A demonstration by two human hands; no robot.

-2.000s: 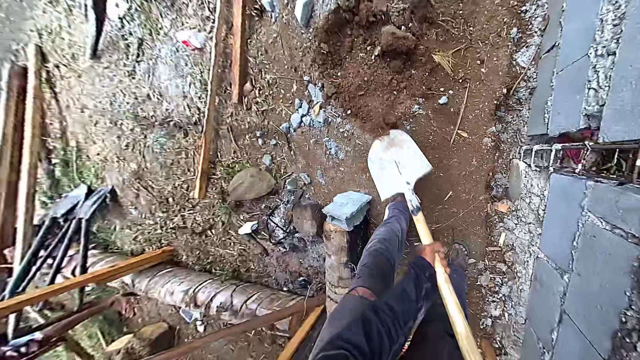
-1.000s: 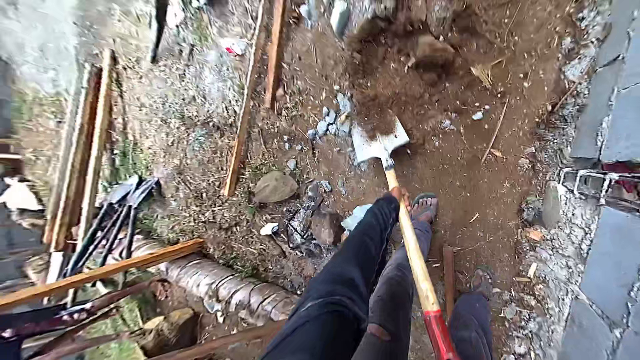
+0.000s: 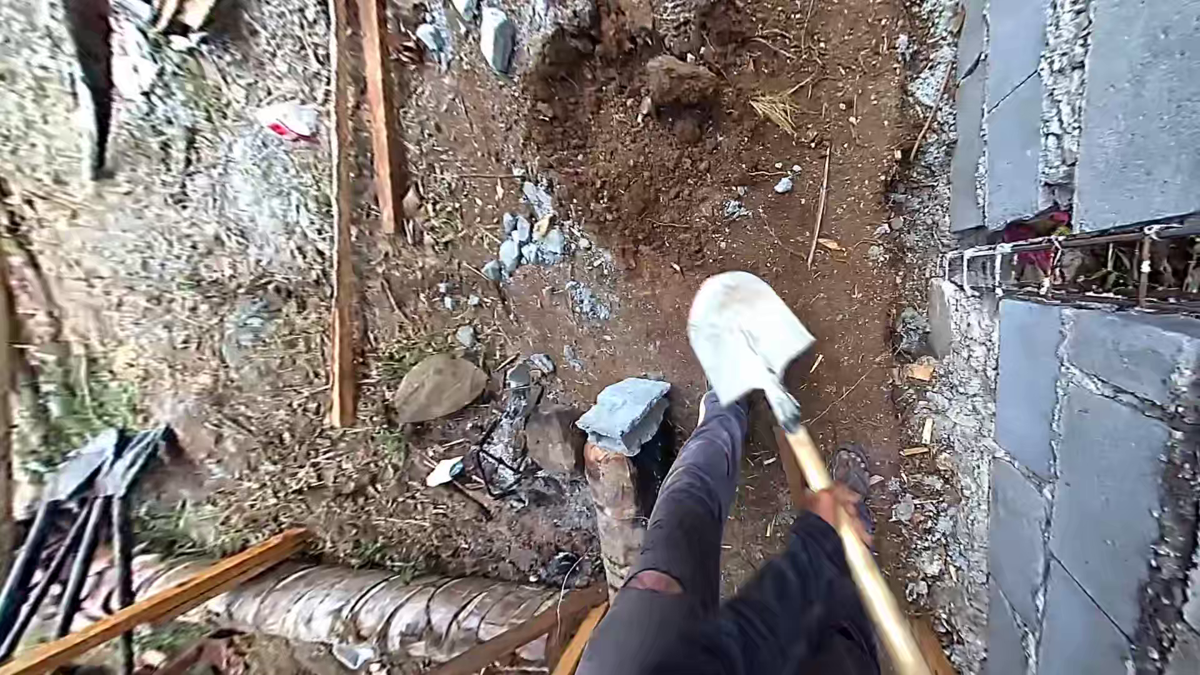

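Note:
A long-handled shovel [image 3: 750, 336] slants across the lower right of the head view. Its pale metal blade looks bare and hangs over the brown ground, just ahead of my feet. My left hand [image 3: 834, 507], at the end of a dark sleeve, is closed around the wooden shaft a short way below the blade's socket. The shaft runs on to the bottom edge, and my right hand is out of view. Beyond the blade lies loose dug soil [image 3: 609, 178] with a large clod [image 3: 682, 82] on it.
A grey stone block [image 3: 626, 414] caps a short post beside my leg. Timber boards [image 3: 343, 234], a rounded rock [image 3: 441, 387] and a ribbed trunk-like log [image 3: 375, 609] lie left. A stone block wall [image 3: 1102, 487] with a rebar cage [image 3: 1078, 258] borders the right.
One second ago the blade carried soil near the dug patch; now it is bare and back nearer my feet. My left hand has stayed on the shaft.

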